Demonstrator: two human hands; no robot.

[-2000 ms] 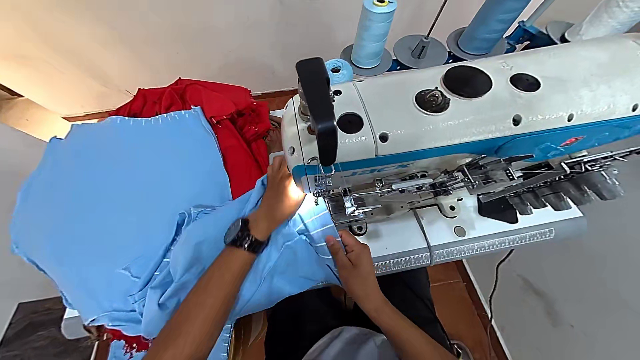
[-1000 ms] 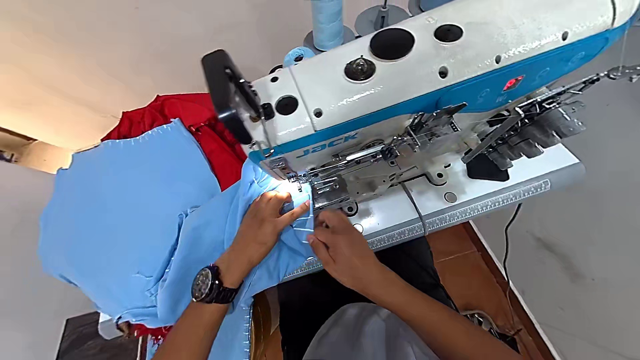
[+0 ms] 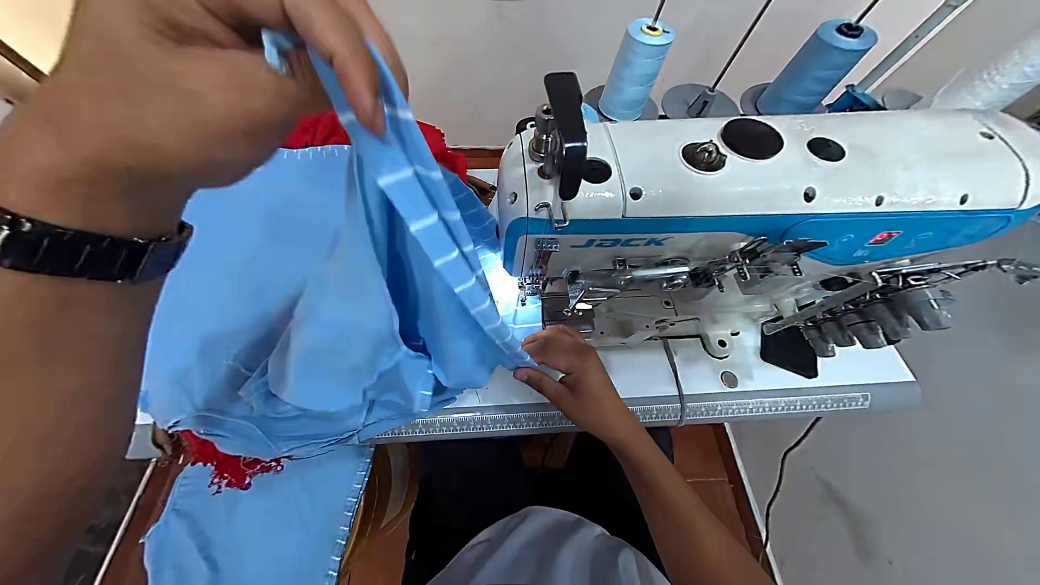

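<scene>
My left hand (image 3: 268,73), with a dark watch band at the wrist, is raised at the upper left and grips an edge of light blue fabric (image 3: 325,276). From it a folded edge with white stitches slopes down to my right hand (image 3: 569,370), whose thumb and fingers pinch the cloth just in front of the needle area. A white and blue Jack sewing machine (image 3: 764,179) stands to the right. Its lamp lights the needles (image 3: 532,284), and a bit of blue cloth lies beneath them. The rest of the fabric is heaped left of the machine.
Red fabric (image 3: 439,150) lies behind the blue heap. Blue thread cones (image 3: 638,69) stand behind the machine. A measuring scale (image 3: 772,404) runs along the table's front edge. More blue cloth (image 3: 252,520) hangs below at the left. A black cable (image 3: 780,479) trails at the right.
My left hand has risen from beside the needles to the upper left, lifting a stitched edge of the blue fabric. My right hand stays near the needle area, holding the cloth.
</scene>
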